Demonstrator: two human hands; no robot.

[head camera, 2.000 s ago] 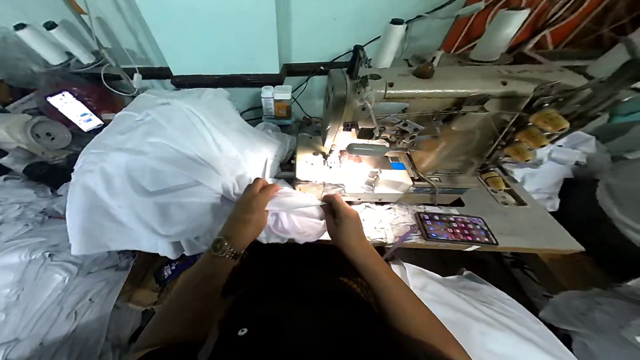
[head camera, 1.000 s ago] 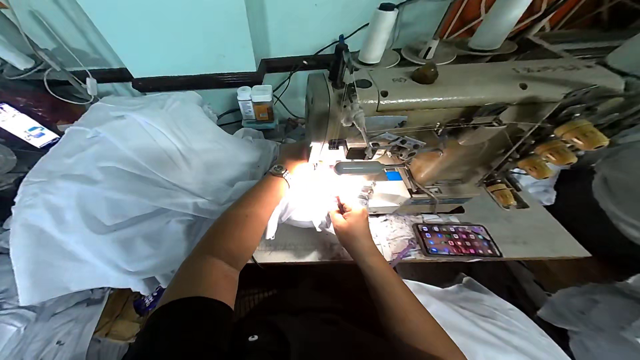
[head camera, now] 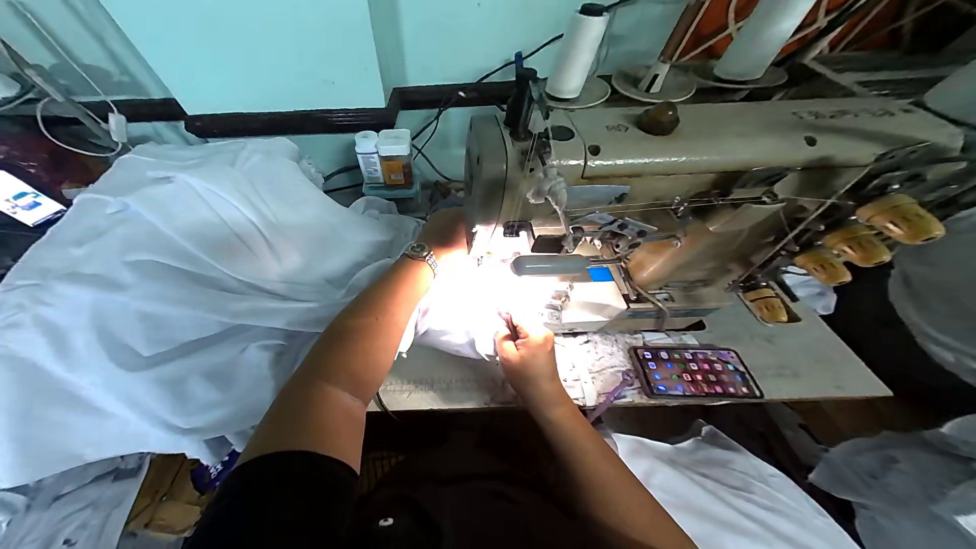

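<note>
An industrial sewing machine (head camera: pixel 724 141) stands on the table, its lamp glaring over the needle area. My left hand (head camera: pixel 446 232) reaches in beside the machine's head at the left of the needle, a watch on its wrist; its fingers are lost in the glare. My right hand (head camera: pixel 524 347) is in front of the presser area with its fingers curled, holding a small dark tool whose kind I cannot tell. White fabric (head camera: pixel 457 335) lies between the hands under the light. A large heap of white cloth (head camera: pixel 198 252) spreads to the left.
A smartphone (head camera: pixel 696 372) with its screen lit lies right of my right hand. Two small bottles (head camera: pixel 383 158) stand behind the cloth. White thread cones (head camera: pixel 578 53) stand behind the machine, and yellow tension knobs (head camera: pixel 900 219) stick out at its right. White cloth (head camera: pixel 732 480) hangs below the table edge.
From two seconds ago, my left hand has moved from the fabric in front of the machine to beside its head. My right hand was on the fabric's edge and now holds a small dark tool.
</note>
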